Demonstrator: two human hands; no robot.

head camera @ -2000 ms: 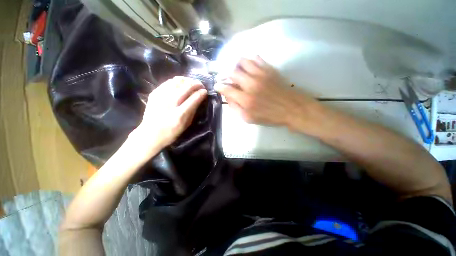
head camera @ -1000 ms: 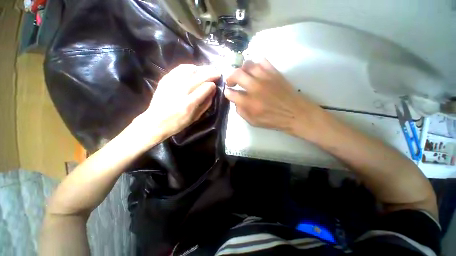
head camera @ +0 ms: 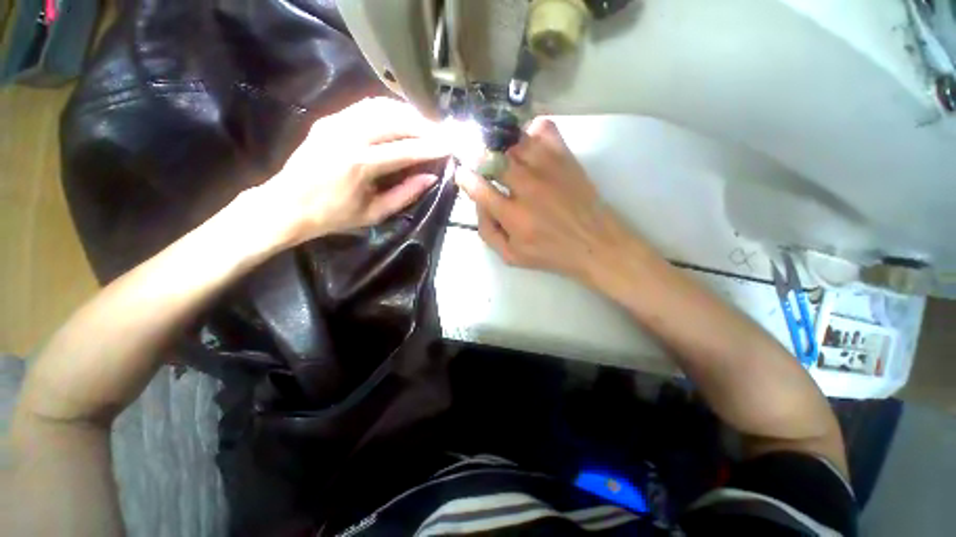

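The shiny dark brown leather garment spreads over the left of the table and hangs down at the front. My left hand lies on it with fingertips at its right edge, beside the needle area. My right hand is just right of that edge, its fingers bent at the garment edge under the lamp glare. The sewing machine stands above both hands. Glare hides the stitching point. A small pale knob sits between the hands.
Blue-handled snips lie at the right, beside a white parts tray with small dark pieces. A beige knob is on the machine. A grey tray is at the upper left. Pale quilted cloth is at the lower left.
The view has shifted, showing more of the machine. My left hand is flatter and farther forward, at the needle area. The garment edge below my hands now curves to the left in folds.
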